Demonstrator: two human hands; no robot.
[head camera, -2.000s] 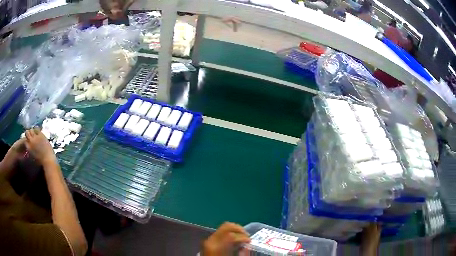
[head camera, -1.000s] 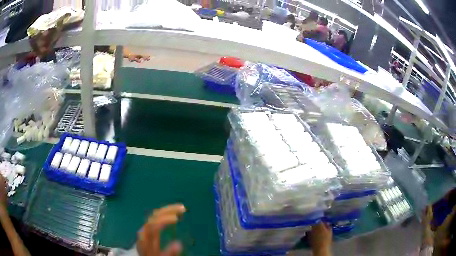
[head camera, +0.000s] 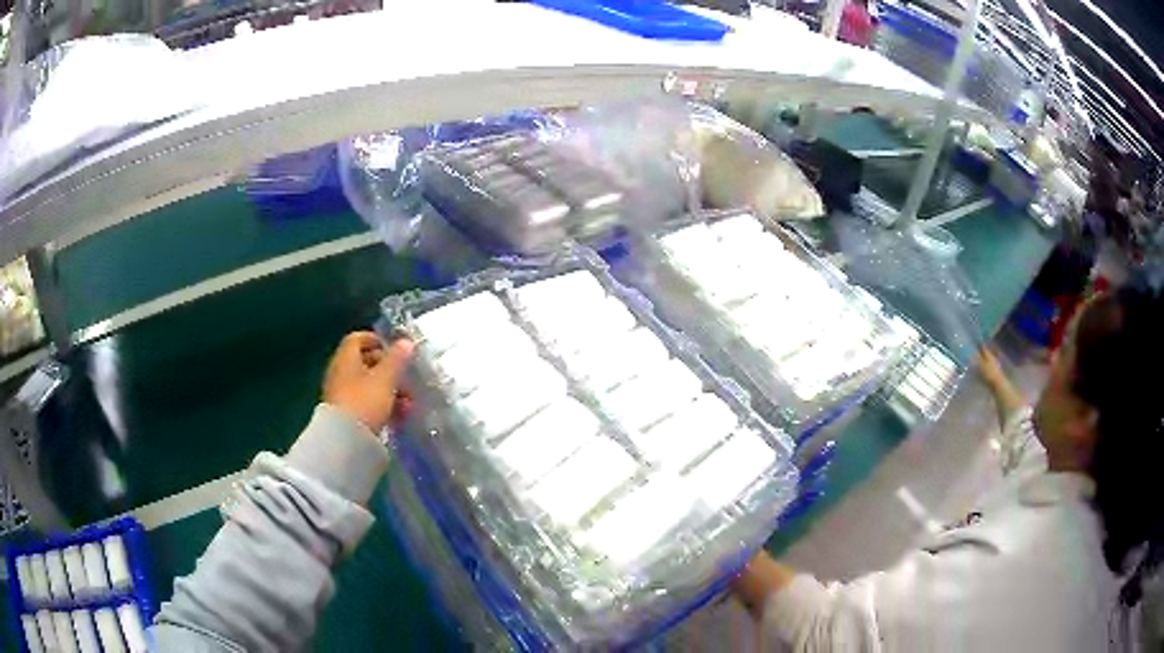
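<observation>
A tall tray stack stands in front of me. Its top clear blister tray (head camera: 600, 421) is full of white oblong units in rows, with blue tray edges lower down. My left hand (head camera: 370, 380), in a grey sleeve, grips the left edge of the top clear tray with bent fingers. My right hand (head camera: 762, 580) shows only in part at the lower right side of the stack. Its fingers are hidden by the trays.
A second stack with white units (head camera: 785, 306) stands close to the right. Bagged trays (head camera: 517, 191) are behind. A blue tray of white units (head camera: 79, 589) is lower left. A person (head camera: 951, 574) is at the right. A white shelf (head camera: 383, 70) crosses above.
The view has swung right and closer to the stack. The clear lidded box, earlier in my left hand, is out of view. My left hand was open and now holds the top tray's edge.
</observation>
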